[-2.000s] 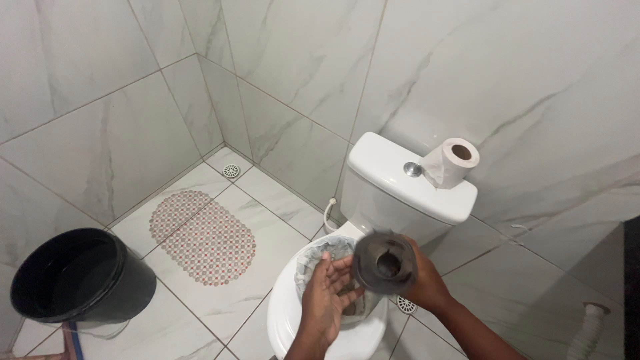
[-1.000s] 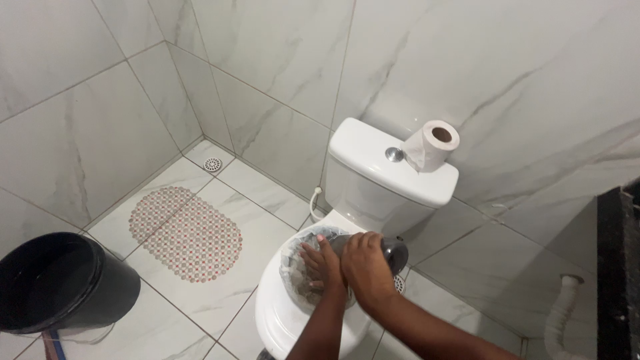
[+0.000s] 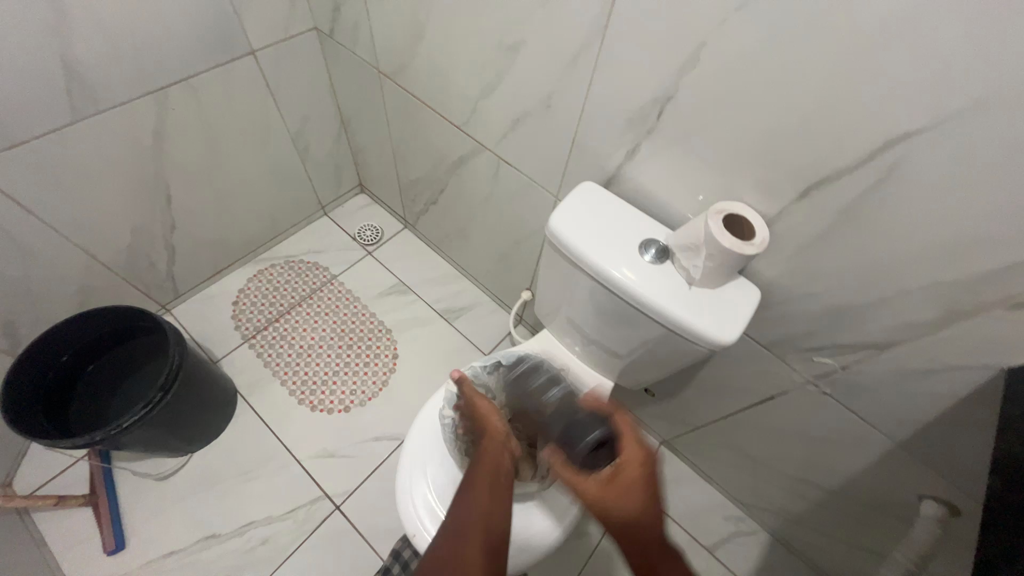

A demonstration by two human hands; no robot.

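Observation:
Over the closed white toilet lid, my right hand grips a dark grey ribbed cylindrical piece, blurred by motion and tilted with its narrower end toward my palm. My left hand is on the near left side of that piece, fingers apart; whether it touches the piece cannot be told. Beneath both hands lies a crumpled translucent plastic bag on the lid, its contents mostly hidden by my hands and forearms.
A toilet tank stands behind, with a toilet paper roll on top. On the tiled floor are an oval pebble-pattern mat, a drain cover, a black bucket and a squeegee. A white pipe is at lower right.
The dark piece faced the camera end-on two seconds ago; now it lies tilted lengthwise over the bag. My left hand has come away from its place beside my right hand.

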